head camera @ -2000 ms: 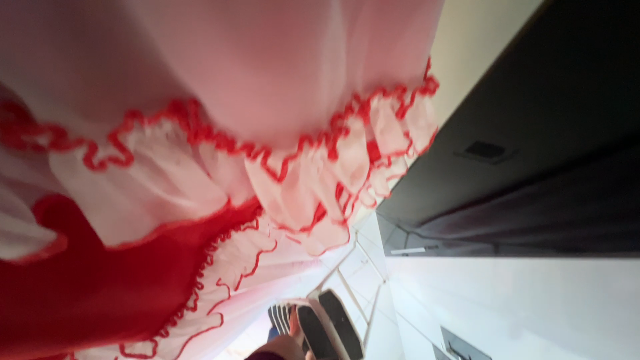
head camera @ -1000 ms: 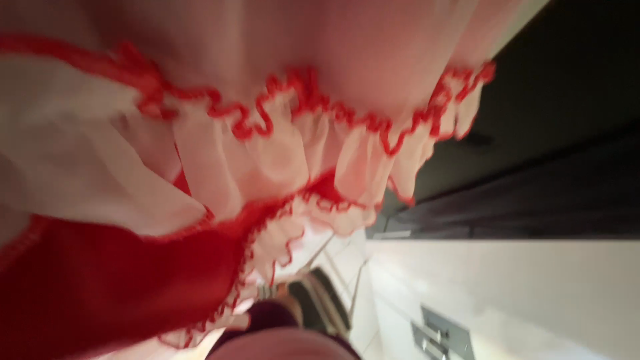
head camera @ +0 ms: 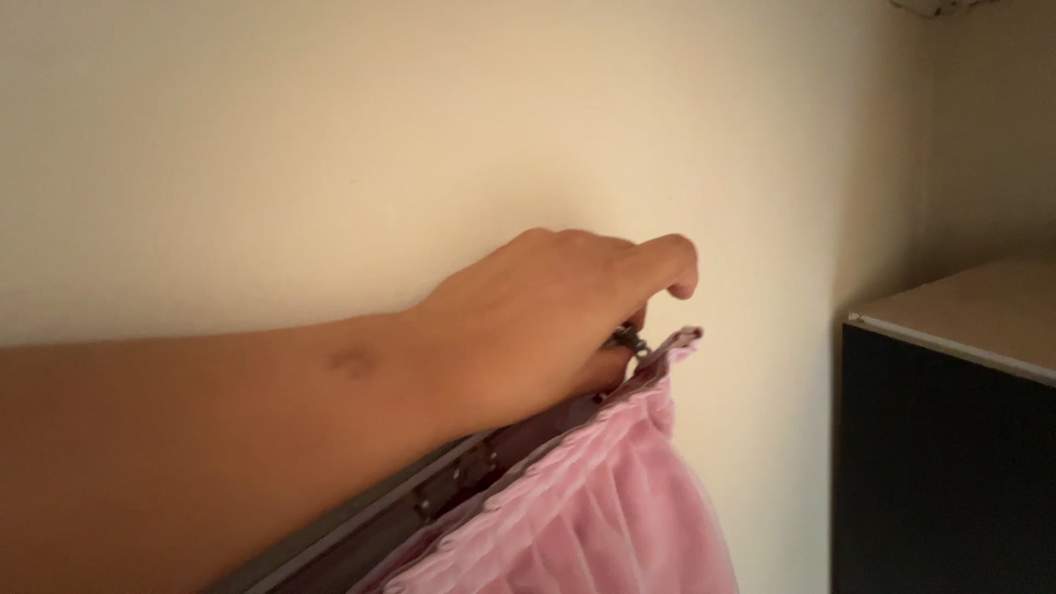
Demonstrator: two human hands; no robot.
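My left hand (head camera: 561, 305) reaches in from the left, its back toward me and its forefinger bent out to the right. Its thumb and another finger close around a small dark metal hook (head camera: 634, 340) at the top corner of a pink gathered curtain (head camera: 610, 487). More small hooks or clips (head camera: 474, 462) show along the curtain's upper edge, beside a grey rail (head camera: 355, 516) running under my forearm. The hook's far end is hidden by the fingers. My right hand is out of view.
A pale wall (head camera: 289, 165) lies behind my hand. At the right stands a dark-fronted cabinet (head camera: 949, 462) with a light top. Part of some fixture (head camera: 940, 7) shows at the upper right corner.
The view has swung from the curtain's red-and-white ruffles and the room below to its gathered top edge by the wall. My left hand now shows at the hook.
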